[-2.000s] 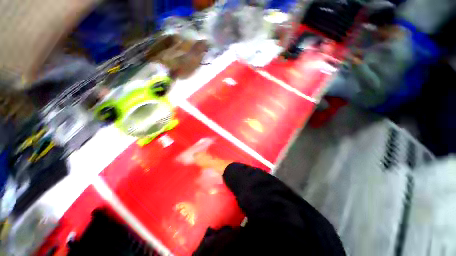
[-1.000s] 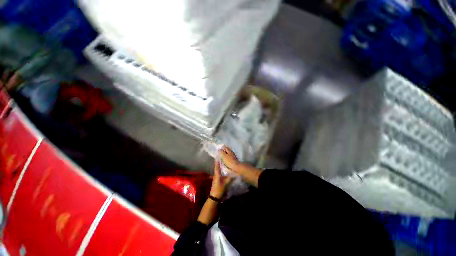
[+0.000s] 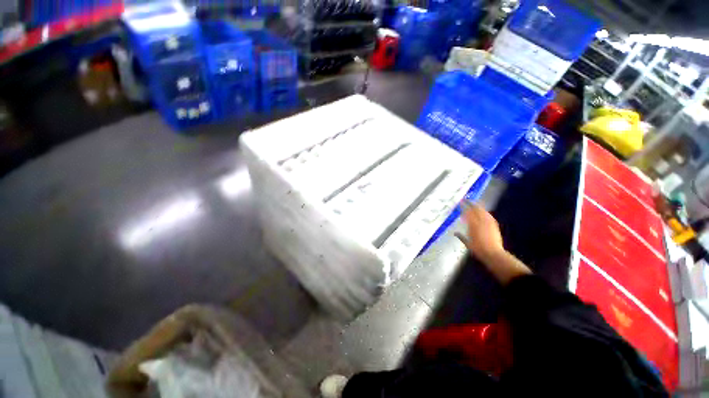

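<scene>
A stack of thick white foam trays [image 3: 354, 175] stands on the floor in the middle, with long dark slots across its top. My right hand [image 3: 483, 232] is bare, with its fingers apart and nothing in it. It is just right of the stack's near right corner; I cannot tell if it touches. My left hand is not clearly seen; a small pale round shape at the bottom edge beside black cloth cannot be made out.
A brown carton [image 3: 124, 373] with whitish plastic bags [image 3: 206, 373] is at lower left. A red stool [image 3: 459, 343] stands low near me. The red-covered bench [image 3: 626, 253] runs along the right. Blue crates [image 3: 478, 116] stand behind the foam stack, more at upper left.
The view has turned from the bench and carton to the foam stack. Both hands were together on clear plastic; now one hand is apart, open and empty, near the stack.
</scene>
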